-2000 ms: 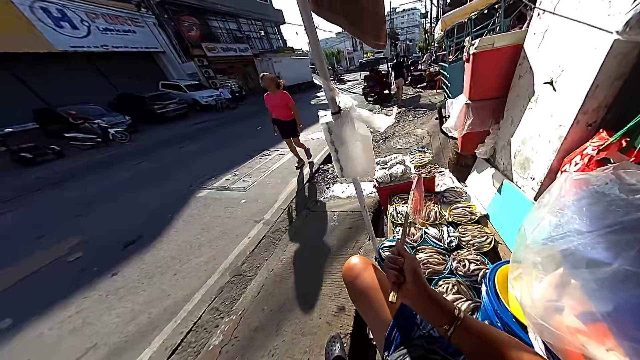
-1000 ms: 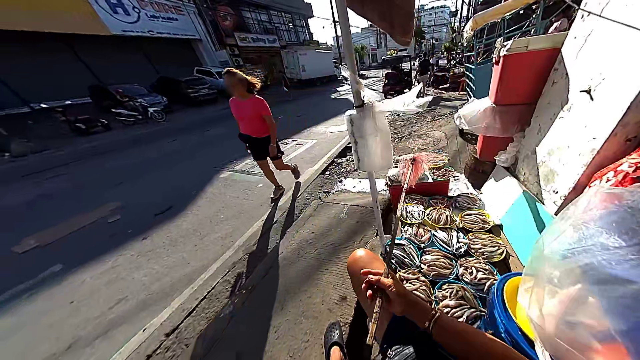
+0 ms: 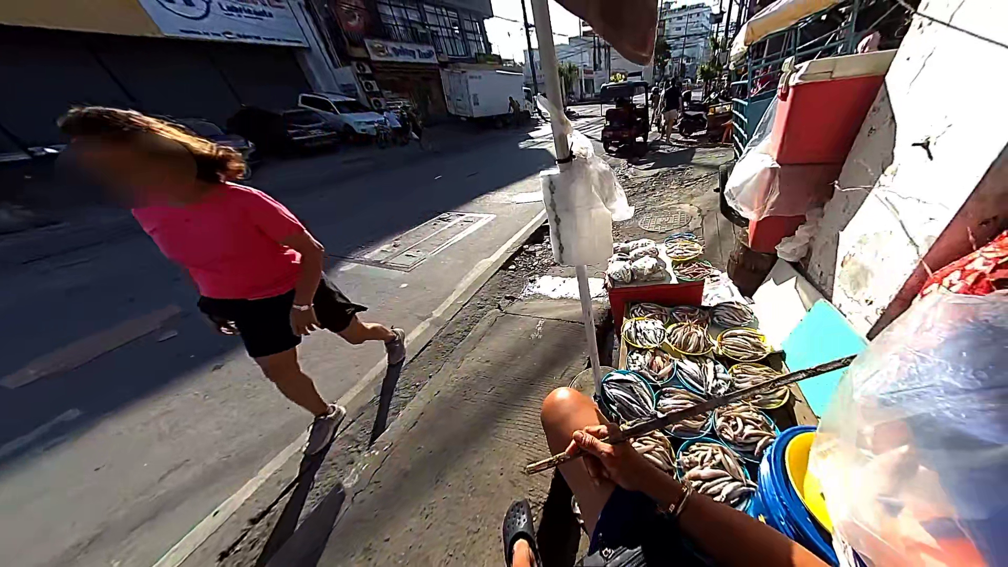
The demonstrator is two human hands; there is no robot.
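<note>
My right hand [image 3: 610, 457] is closed round a long thin stick [image 3: 709, 405], near its lower end and beside my bent knee. The stick slants up to the right across several round baskets of small fish [image 3: 689, 339], above them rather than clearly touching. Its far end reaches the clear plastic bag at the right. Blue-rimmed baskets [image 3: 628, 396] lie closest to my hand, and yellow-rimmed ones [image 3: 743, 344] stand farther back. Behind them, bagged goods [image 3: 636, 261] and more fish rest on a red box [image 3: 655, 294]. My left hand is out of view.
A pole [image 3: 587, 315] with hanging plastic bags [image 3: 579, 216] rises left of the baskets. Blue and yellow tubs [image 3: 787, 480] and a large clear plastic bag [image 3: 913, 425] stand at my right. A person in a pink shirt [image 3: 228, 240] walks along the road edge at left.
The stick pointed upward over the fish, with reddish strips at its tip; now it leans far to the right. The person in pink has come closer and moved left.
</note>
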